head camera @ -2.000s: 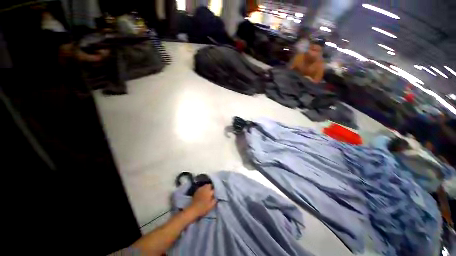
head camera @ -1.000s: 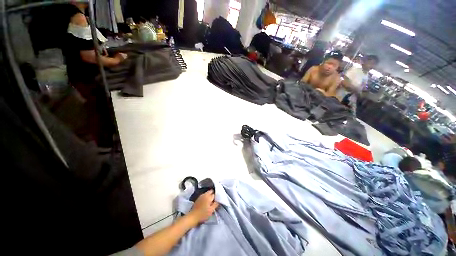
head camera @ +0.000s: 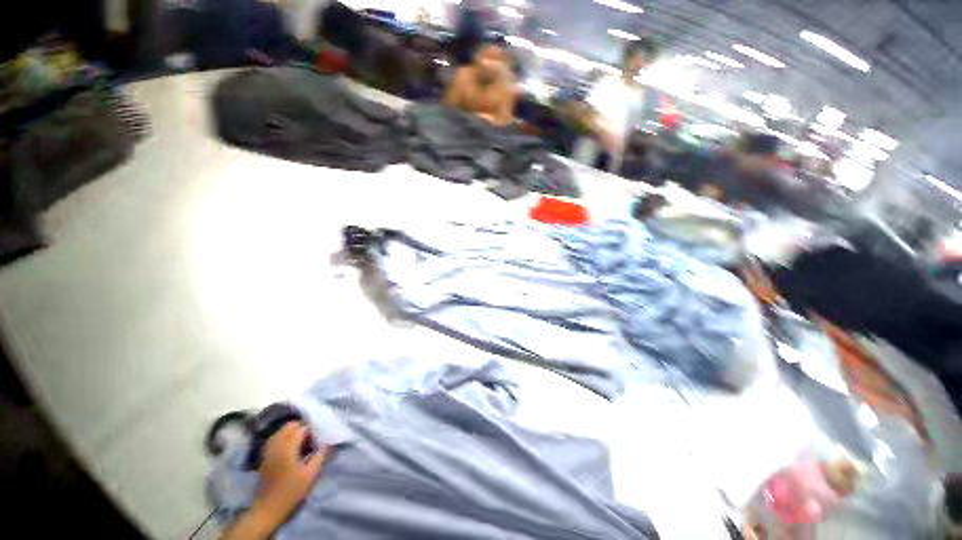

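Observation:
A light blue-grey shirt (head camera: 454, 464) lies on the white table in front of me, blurred. Its black hanger (head camera: 227, 432) sticks out at the neck on the left. My left hand (head camera: 290, 464) comes in from the bottom left and is closed on the hanger's dark neck part at the collar. My right hand is not visible. A stack of similar shirts (head camera: 496, 290) lies beyond, with black hooks (head camera: 359, 243) bunched at its left end. A tangled heap of blue strips (head camera: 675, 295) lies at its right.
A red item (head camera: 559, 211) lies behind the stack. Dark garments (head camera: 295, 116) lie along the far table edge (head camera: 179, 79). A person (head camera: 485, 84) is behind them and another in white (head camera: 617, 100) stands farther right. A pink bottle (head camera: 796, 494) and shiny clear plastic are at the right.
The view has swung right, so the table's right side with the pink bottle now shows. My left hand stays on the hanger and appears farther left and slightly lower.

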